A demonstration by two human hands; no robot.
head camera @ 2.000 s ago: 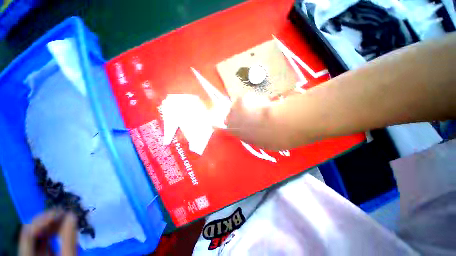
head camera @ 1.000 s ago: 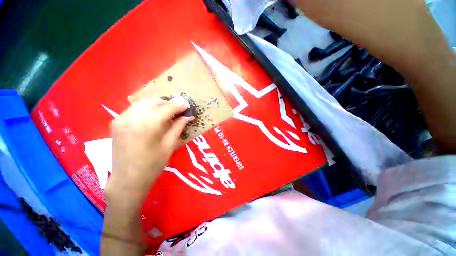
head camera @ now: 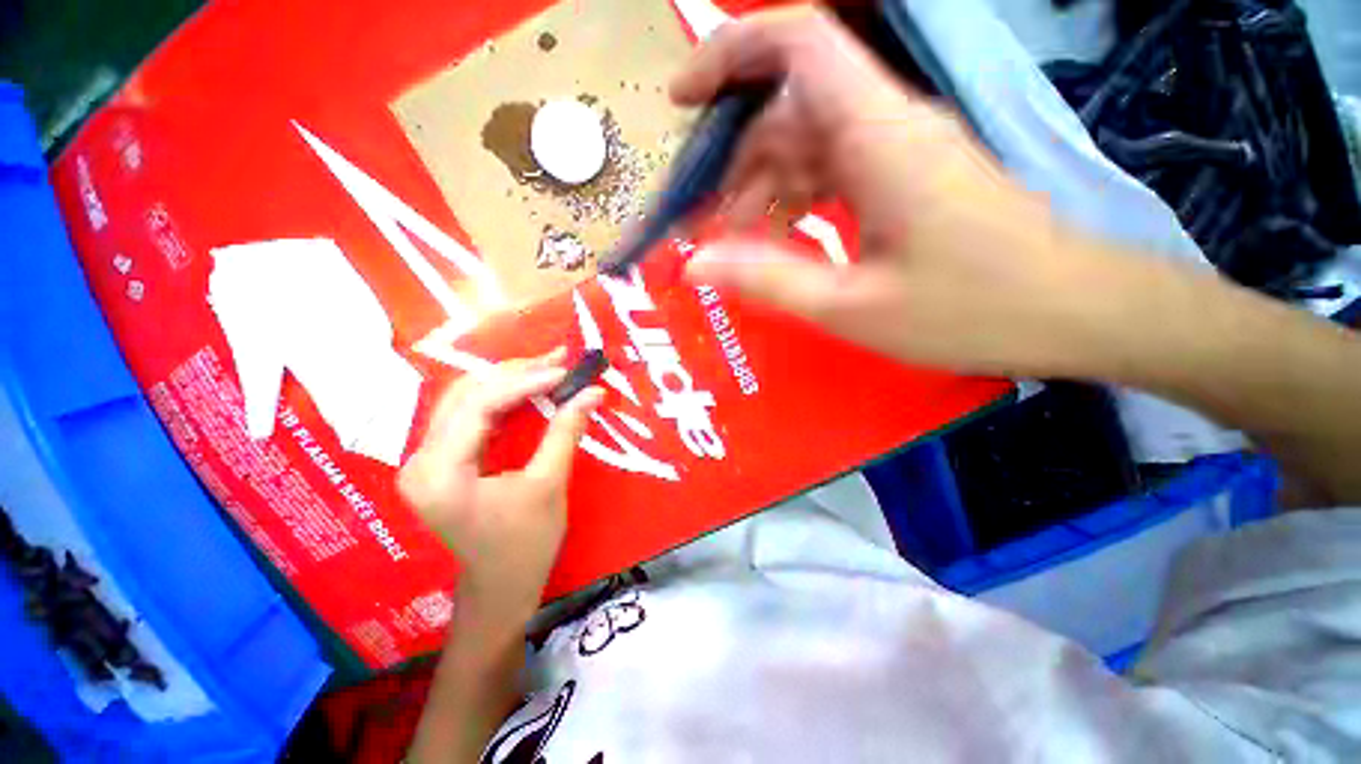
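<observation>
My left hand [head camera: 500, 463] pinches a small black moulded piece [head camera: 579, 376] between thumb and fingertips, above the lower middle of the red box. My right hand [head camera: 866, 209] holds a longer black part [head camera: 694, 167], slightly blurred, up and right of the small piece. The long part's lower end points down-left towards the small piece, and the two are apart. A white round pot [head camera: 569, 142] stands on the stained cardboard pad [head camera: 448, 138], with tiny loose parts [head camera: 605, 191] scattered beside it.
The red box [head camera: 179, 90] lies under both hands. A blue bin [head camera: 112, 433] with short dark pieces [head camera: 67, 605] is at the left. Longer black parts [head camera: 1194, 135] are heaped at the upper right by a white liner [head camera: 1030, 112]. Another blue bin [head camera: 1105, 523] is at the lower right.
My left hand has moved from the white pot towards me and now shows the small black piece. My right hand has come from the black parts tray over the box, holding a longer part.
</observation>
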